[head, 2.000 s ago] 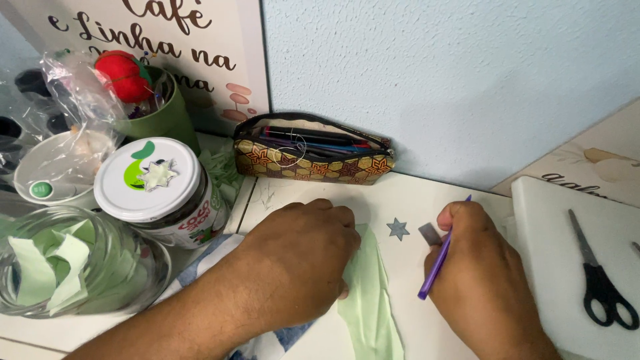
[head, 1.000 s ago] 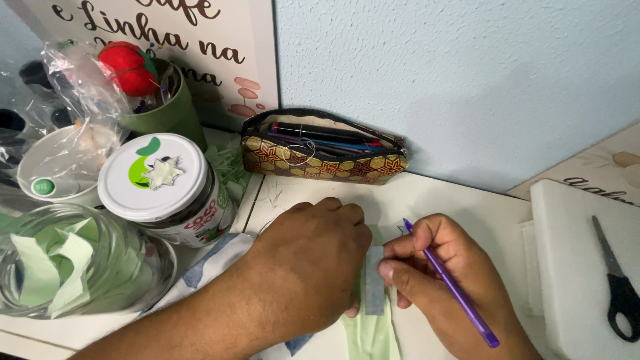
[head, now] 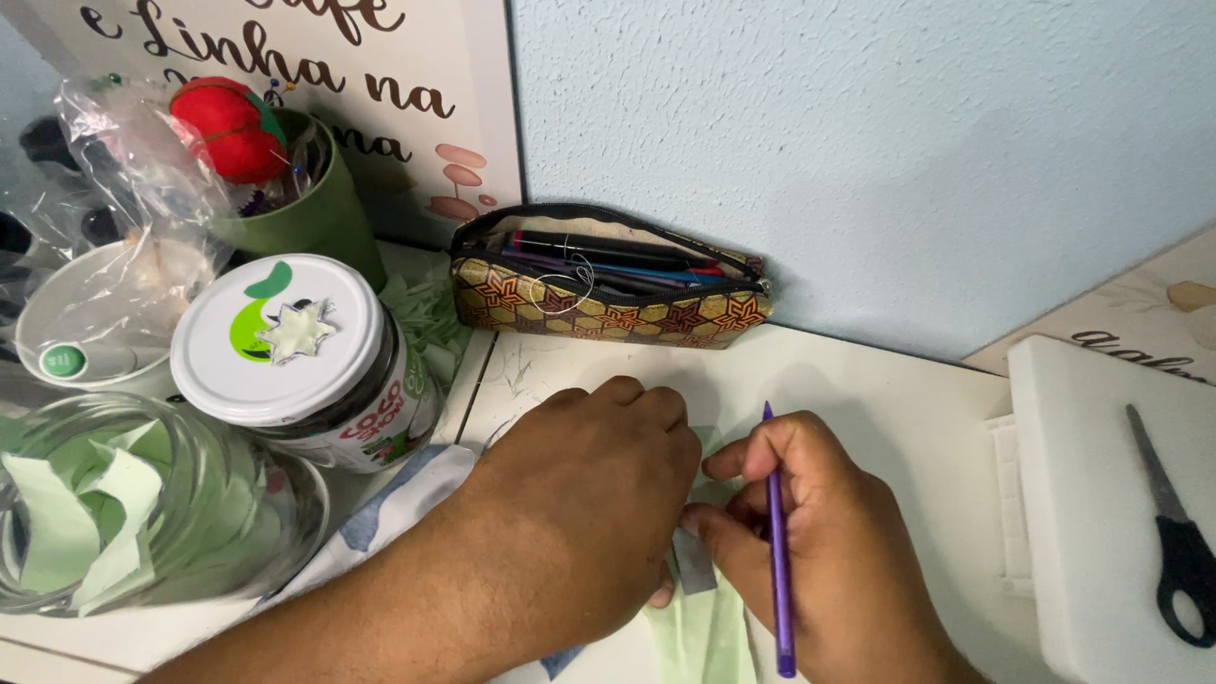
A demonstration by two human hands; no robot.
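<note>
My left hand (head: 594, 508) lies curled over the left edge of a pale green strip (head: 703, 632), paper or fabric. Its fingertips are mostly hidden, so its grip is unclear. A small grey flat strip (head: 695, 565) lies on the green one, between my hands. My right hand (head: 822, 532) holds a purple pen (head: 779, 579), tip pointing up and away, while its thumb and fingertips meet the strips close to my left hand. On the white lid of a jar (head: 285, 380) at the left is a pale green star cutout (head: 297, 331).
A patterned pencil case (head: 608, 309) stands unzipped by the wall. At left are a glass jar of green scraps (head: 95, 532), a green cup (head: 323, 218) with a red pincushion (head: 231, 130), and plastic bags. Black scissors (head: 1183, 570) lie on a white block (head: 1073, 532) at right.
My right hand has moved left to meet the left hand, bringing the grey strip onto the green one. The grey star seen on the table two seconds ago is now out of sight.
</note>
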